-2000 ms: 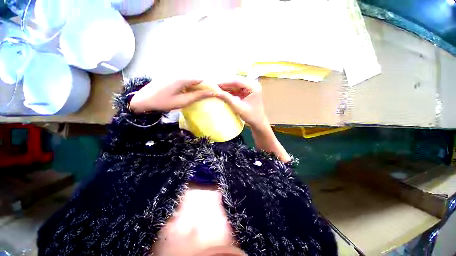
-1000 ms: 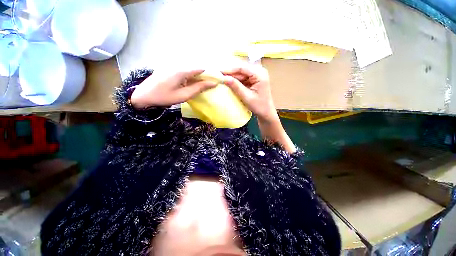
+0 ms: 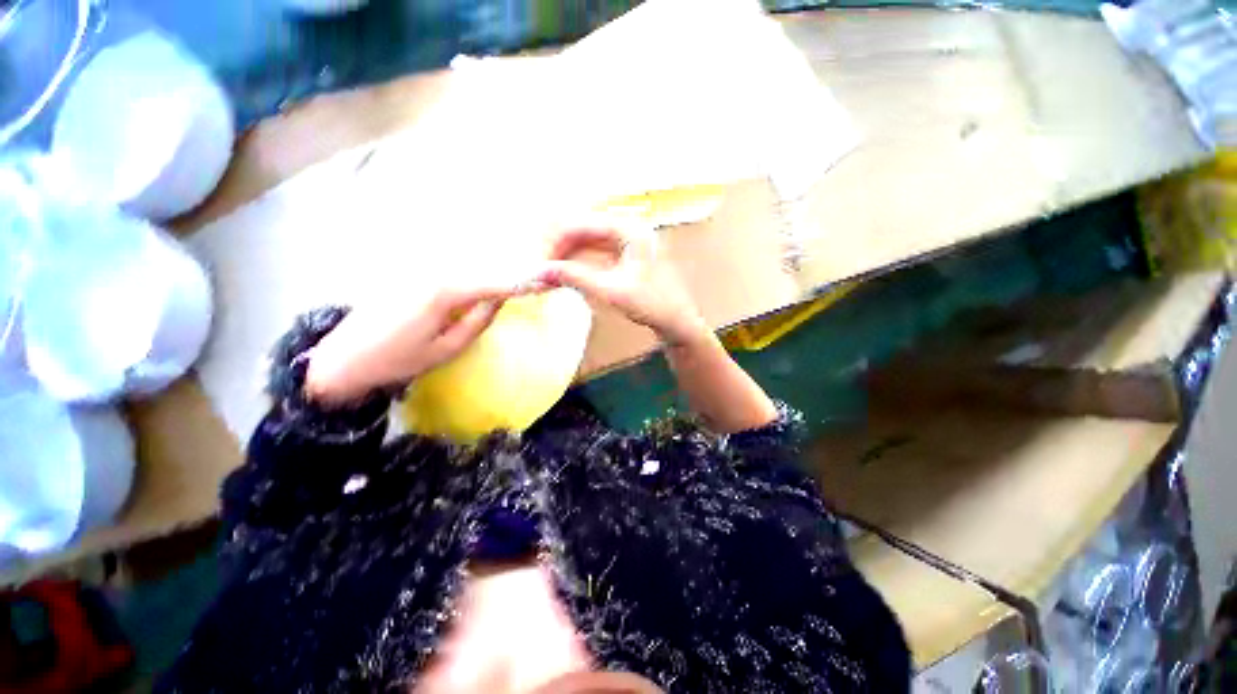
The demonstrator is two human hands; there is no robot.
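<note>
A yellow sheet (image 3: 502,369), curved and without readable print, hangs below my two hands in front of my chest. My left hand (image 3: 394,339) holds its upper left edge. My right hand (image 3: 627,288) is at its upper right corner, fingertips pinched close to the left fingertips. Whether a small sticker is between the fingertips is too overexposed to tell. A bright white pad or sheets (image 3: 475,163) lie on the table beyond the hands, with a folded yellow paper (image 3: 672,206) at the edge.
Several round white containers (image 3: 143,122) stand at the left. Brown cardboard (image 3: 950,122) covers the table at the right. Below are an open carton (image 3: 990,475), a yellow crate edge (image 3: 790,320), clear wrapped items (image 3: 1126,610) and a red object (image 3: 68,637).
The view has turned, so the table edge now slants up to the right. My hands stay close together on the yellow sheet, which now bulges more toward the left.
</note>
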